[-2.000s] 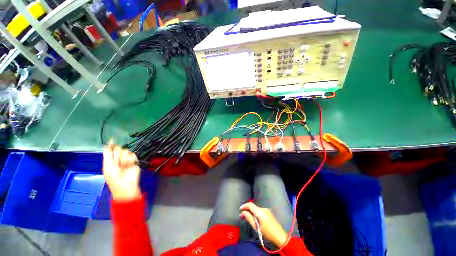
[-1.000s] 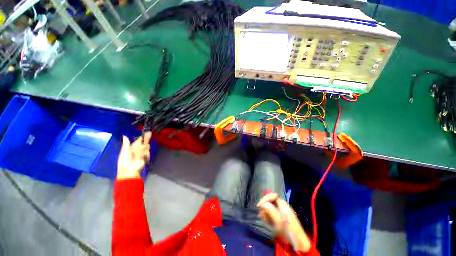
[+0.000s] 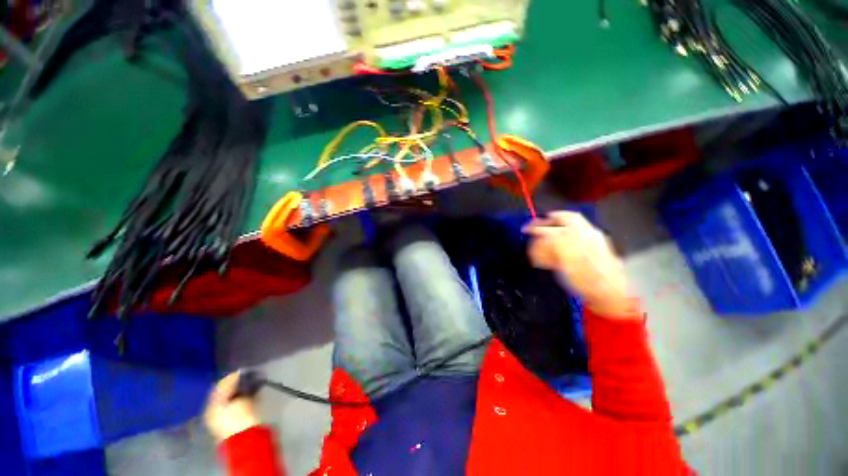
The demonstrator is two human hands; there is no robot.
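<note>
My left hand (image 3: 231, 409) is low at the left, blurred, closed around the dark end of a black cable (image 3: 307, 395). The cable runs across my lap to the right. My right hand (image 3: 578, 258) is raised right of the fixture board, blurred, with the red test lead (image 3: 521, 177) running to its fingers. The probe itself cannot be made out. The orange-brown fixture board (image 3: 349, 196) lies along the bench edge between two orange clamps (image 3: 290, 226), with yellow and white fixture wires (image 3: 409, 144) up to the cable tester (image 3: 446, 28).
A black cable bundle (image 3: 195, 177) hangs over the bench edge at left. A second cable pile (image 3: 697, 42) lies at the upper right. Blue bins (image 3: 744, 251) stand at both sides, and one beside my legs holds black cables (image 3: 530, 297). Red bins (image 3: 623, 167) sit under the bench edge.
The view has shifted right and closer to the board. My left hand has come away from the hanging bundle with one cable. My right hand has risen from my lap to beside the board.
</note>
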